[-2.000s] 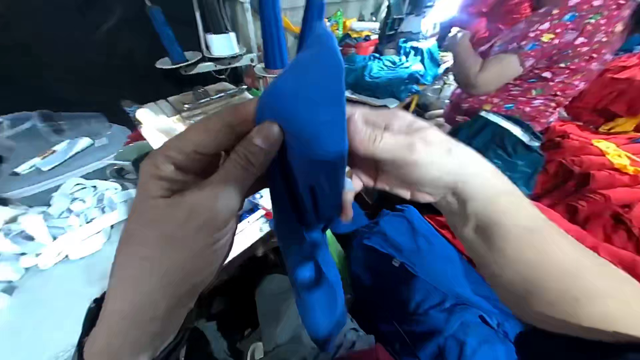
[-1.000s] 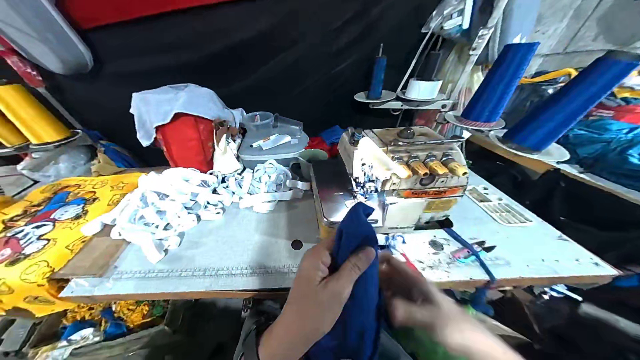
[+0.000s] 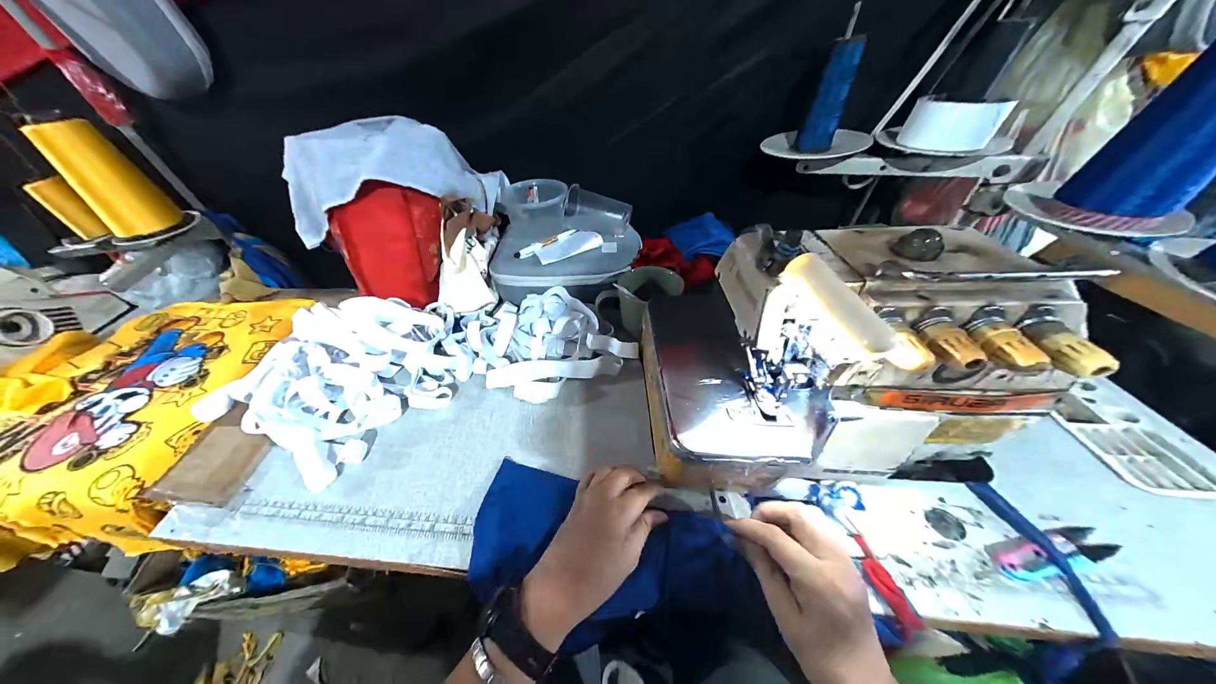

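Blue fabric [image 3: 617,570] lies over the front edge of the sewing table, just in front of an overlock sewing machine [image 3: 912,313]. My left hand [image 3: 603,541], with a dark band on the wrist, pinches the fabric's upper edge near the machine's metal plate [image 3: 703,370]. On the right, my right hand [image 3: 807,570] holds the same edge between thumb and fingers. The stretch of edge between both hands is close below the presser foot [image 3: 768,404], apart from it. Lower parts of the fabric hang toward my lap.
White elastic strips [image 3: 351,370] are heaped left of the machine. Yellow printed fabric [image 3: 142,399] covers the table's left end. Pink-handled thread snips [image 3: 1035,556] and a blue strip [image 3: 1045,551] lie at right. Blue thread cones [image 3: 1149,133] stand behind at right.
The blue fabric, held up before the camera two seconds ago, is now down at the table edge by the machine, spread wider between both hands. The view has swung left to the table.
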